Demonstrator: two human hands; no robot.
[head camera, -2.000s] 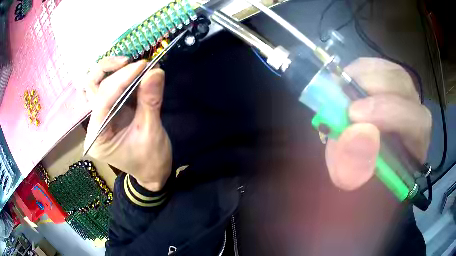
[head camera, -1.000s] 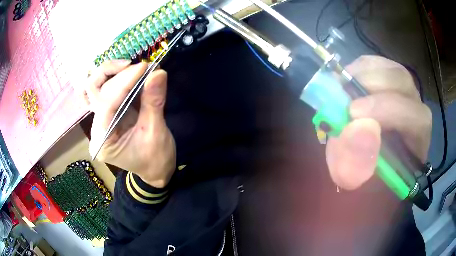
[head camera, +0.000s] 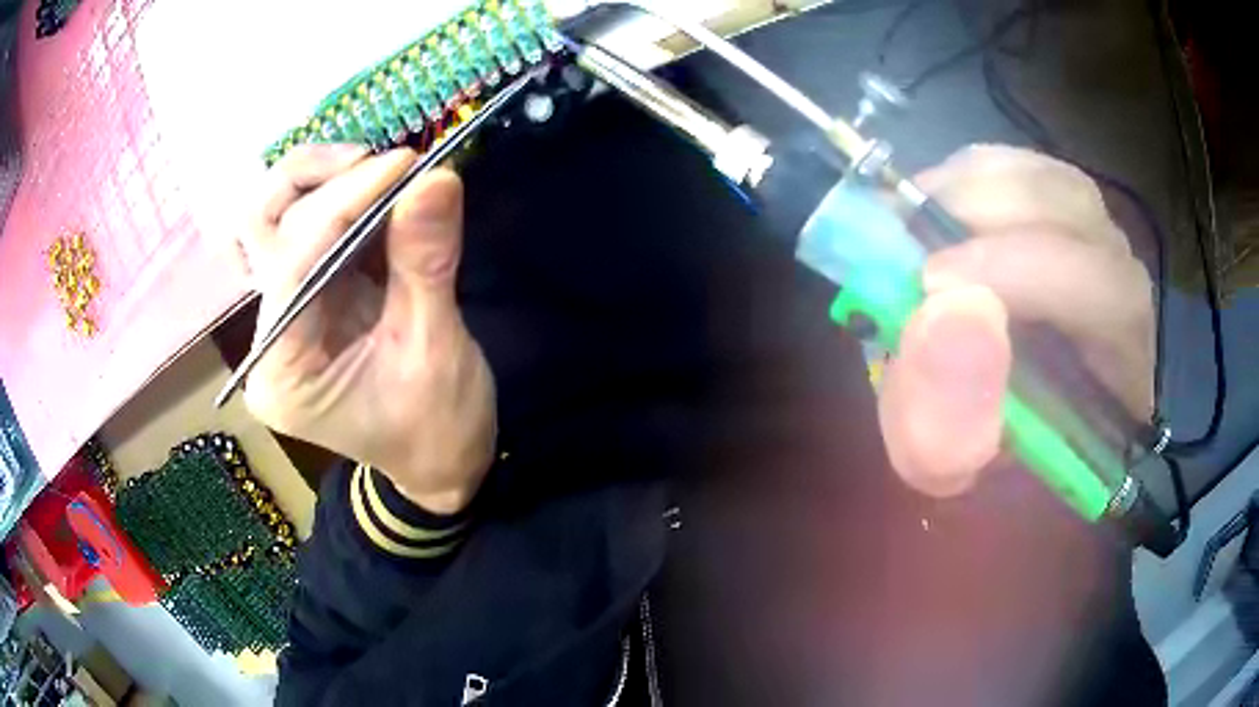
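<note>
My right hand (head camera: 1015, 311) grips the green and clear handle of the soldering iron (head camera: 884, 263). Its metal shaft and the thin bent solder feed tube (head camera: 753, 72) point up-left to the right end of the green PCB panel (head camera: 414, 76). My left hand (head camera: 380, 318) holds the tweezers (head camera: 325, 269) between thumb and fingers, with their tips at the panel's lower edge. Round black components (head camera: 541, 104) and yellow components (head camera: 449, 136) hang from that edge. The exact tip contact is too small to tell.
The white pad (head camera: 207, 90) lies under the panel. A pile of yellow components (head camera: 72, 283) lies on the pink mat (head camera: 131, 297) at left. Finished panels (head camera: 207, 532) and a red bin (head camera: 104, 546) are below left. Black cables (head camera: 1218, 276) run at the right.
The iron and my right hand have moved slightly left and up, bringing the feed tube's end to the panel's right end. The tweezers have shifted slightly and their two arms look closer together.
</note>
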